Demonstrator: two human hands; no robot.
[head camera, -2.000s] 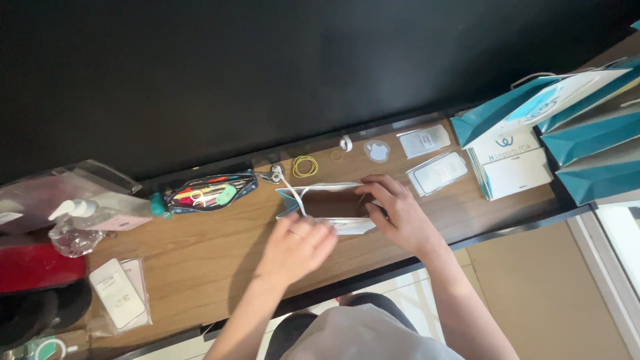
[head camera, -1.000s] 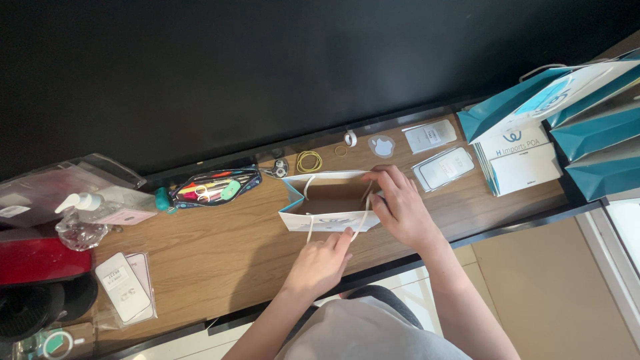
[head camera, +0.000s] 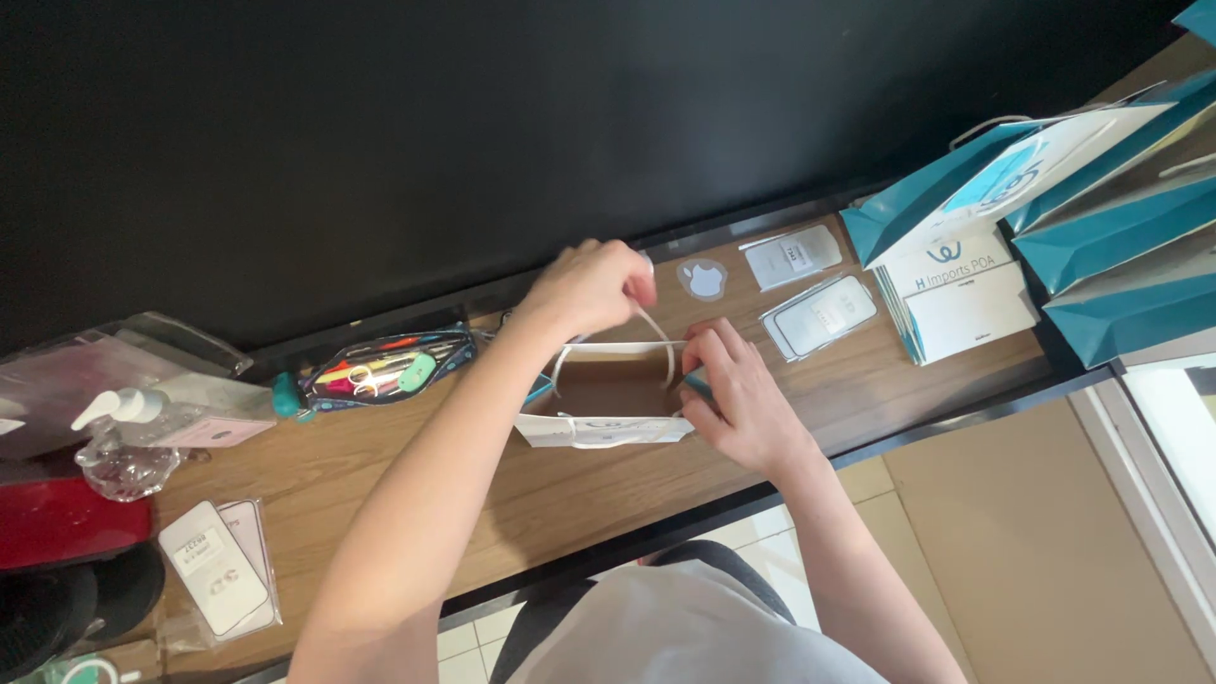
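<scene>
A small white and teal paper gift bag (head camera: 608, 432) stands on the wooden shelf, its mouth facing up and its brown inside showing. My right hand (head camera: 736, 394) grips the bag's right side, thumb in front and fingers behind. Beyond the bag, my left hand (head camera: 598, 285) is raised with curled fingers near the top of the far white cord handle (head camera: 654, 328); whether it pinches the cord is not clear. The near cord handle hangs over the front panel. Just past my right hand lie two packaged screen protectors (head camera: 819, 318) and a round Apple logo sticker (head camera: 703, 279).
An open pencil pouch (head camera: 389, 370) with scissors lies at left, near a clear pump bottle (head camera: 128, 456) and more packaged screen protectors (head camera: 218, 570). Folded bags (head camera: 974, 318) and several larger teal bags (head camera: 1121, 237) stand at right. A black panel (head camera: 475, 142) rises behind the shelf.
My left hand has moved from the near side of the bag to beyond its far side. My right hand remains at the bag's right side.
</scene>
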